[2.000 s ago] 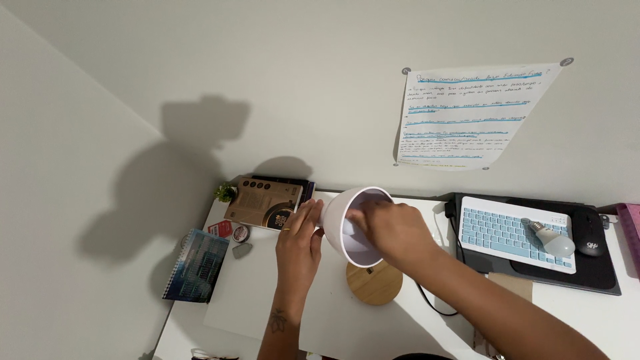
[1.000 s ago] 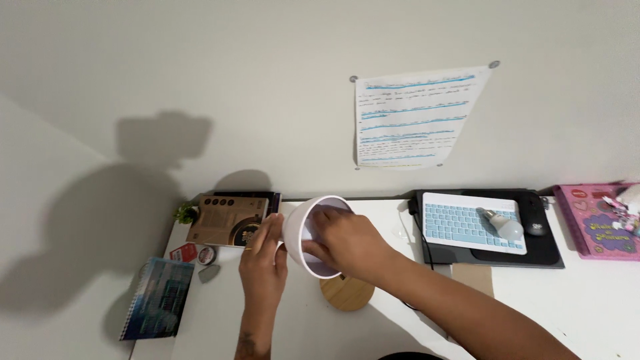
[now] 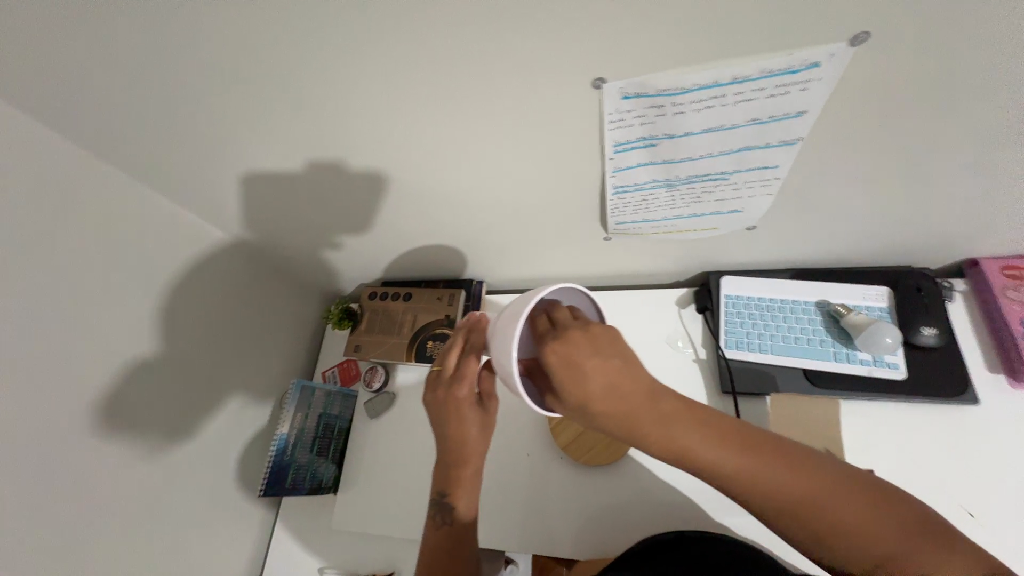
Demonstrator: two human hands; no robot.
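Observation:
A white lampshade-like cup or bowl (image 3: 506, 340) is tilted above the desk, its wide mouth facing right. My left hand (image 3: 462, 384) presses its fingers against the outside at the left. My right hand (image 3: 588, 364) reaches into the mouth; its fingertips are inside, and whether they grip anything there cannot be told. Below, a round wooden disc (image 3: 590, 442) lies on the white desk, partly covered by the white piece and my right hand. To the right, a light bulb (image 3: 872, 332) rests on a white keyboard with blue keys (image 3: 772, 328).
Books (image 3: 396, 320), a small plant (image 3: 341, 314), a round tin (image 3: 374, 377) and a spiral notebook (image 3: 310, 440) are at the left. A black mouse (image 3: 920, 312) and a pink book (image 3: 1004, 312) lie right. A handwritten sheet (image 3: 704, 152) hangs on the wall.
My right hand has stayed in the mouth of the white piece while its fingers shift. My left hand remains against the outside. The view has swung sideways and back.

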